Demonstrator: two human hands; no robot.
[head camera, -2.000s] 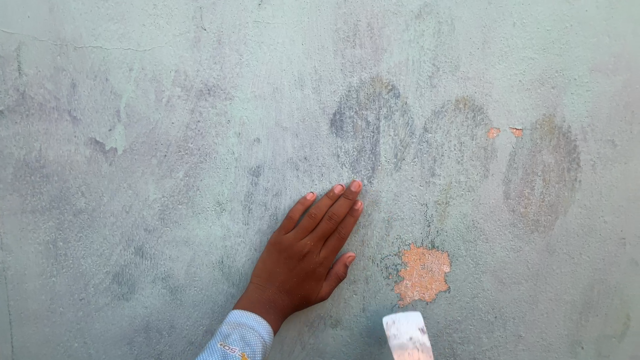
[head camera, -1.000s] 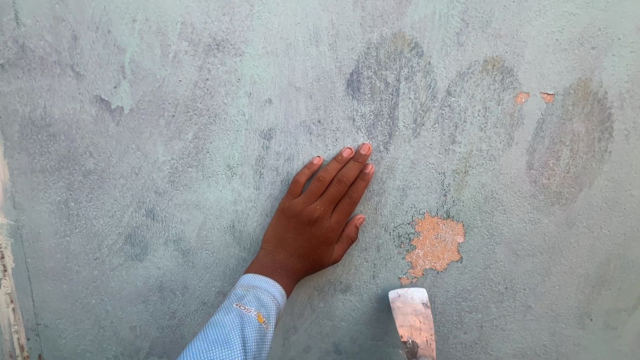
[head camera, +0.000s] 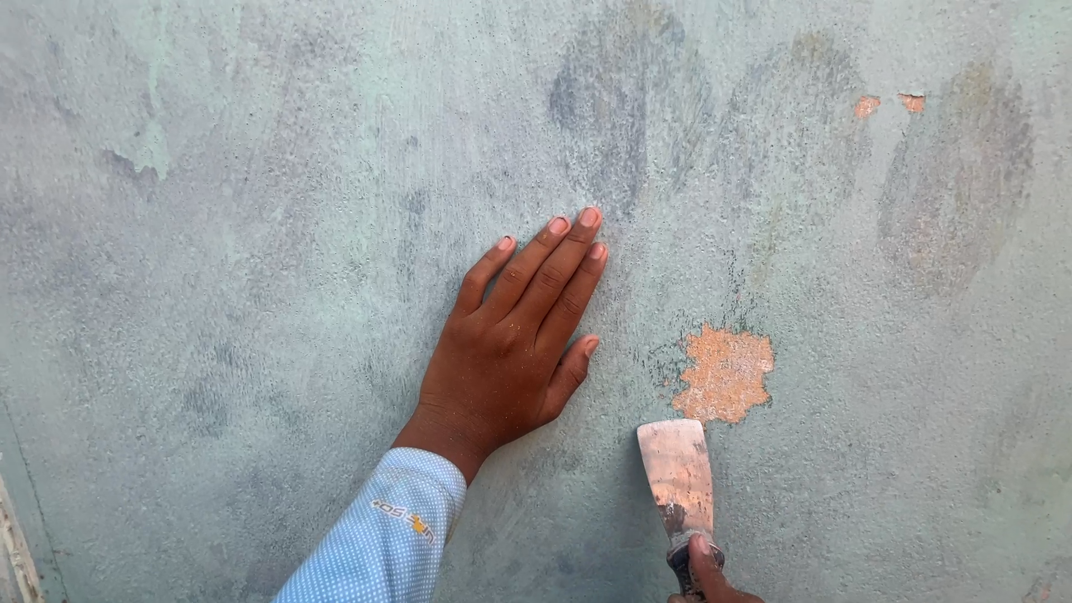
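My left hand (head camera: 511, 352) lies flat, palm down, on a green-grey painted wall (head camera: 251, 335), its fingers pointing up and to the right and the thumb held a little apart. At the bottom edge my right hand (head camera: 716, 582), only partly in view, grips the dark handle of a paint scraper (head camera: 678, 477). The scraper's blade is worn and smeared with pinkish residue. Its edge sits just below an orange bare patch (head camera: 727, 374) where the paint is gone; whether it touches the wall, I cannot tell.
Two small orange chips in the paint (head camera: 868, 106) show at the upper right, among large dark oval stains (head camera: 959, 176). A pale, rough vertical edge (head camera: 15, 544) stands at the lower left.
My right hand has come into view at the bottom, holding the scraper, of which earlier only the blade showed. My left hand remains flat on the wall. The view has shifted somewhat.
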